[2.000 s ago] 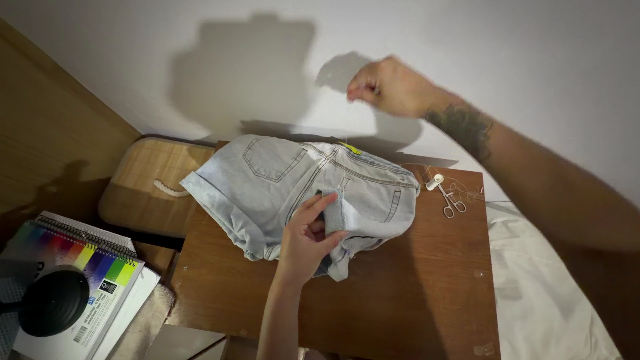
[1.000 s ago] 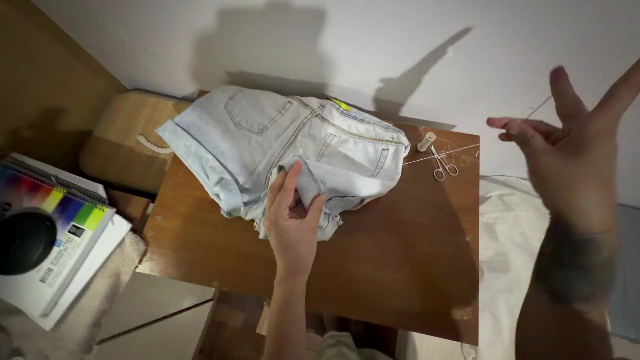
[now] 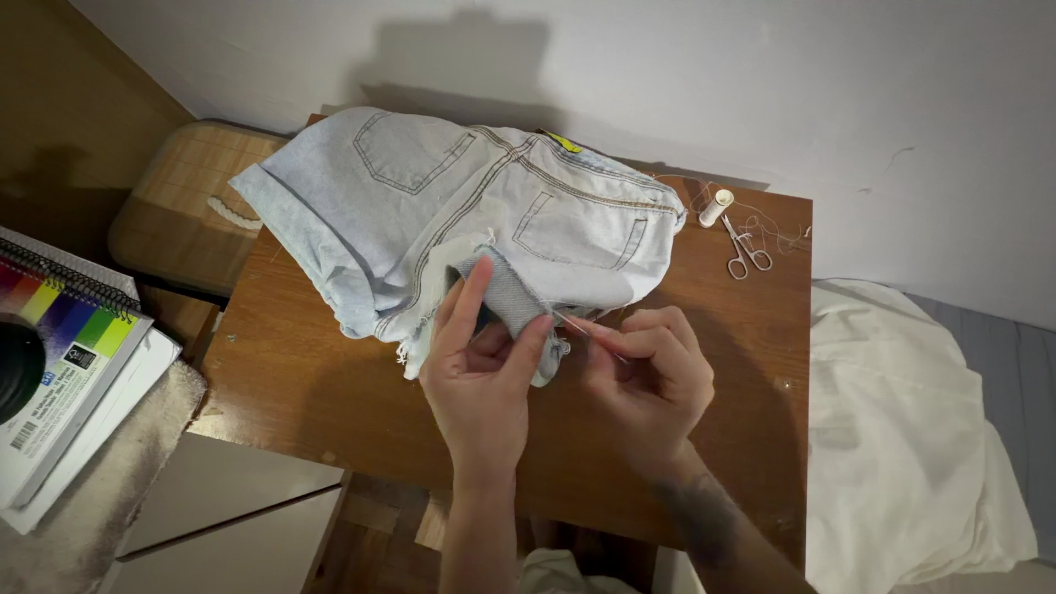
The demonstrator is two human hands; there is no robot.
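Light-blue denim shorts (image 3: 462, 190) lie back side up on the wooden table (image 3: 643, 487), with frayed edges near the hands. My left hand (image 3: 487, 355) pinches a folded grey-blue denim piece (image 3: 507, 293) at the shorts' leg, fingers above and thumb at its lower corner. Just right of that thumb, my right hand (image 3: 648, 363) holds a thin sewing needle (image 3: 571, 322) between thumb and forefinger, its tip at the denim's edge. To the right of the shorts are a spool of pale thread (image 3: 716, 208) and small metal scissors (image 3: 747, 247), with loose thread around them.
A wooden board with a rope handle (image 3: 194, 206) stands behind the table's left side. Spiral-bound pads (image 3: 74, 355) and a dark round object (image 3: 18, 367) are at far left. White cloth (image 3: 895, 437) lies beyond the table's right edge; the wall rises behind.
My right hand has come back from the far right, where its fingers were spread with thread drawn out, to the denim beside my left hand. My left hand keeps its hold on the denim.
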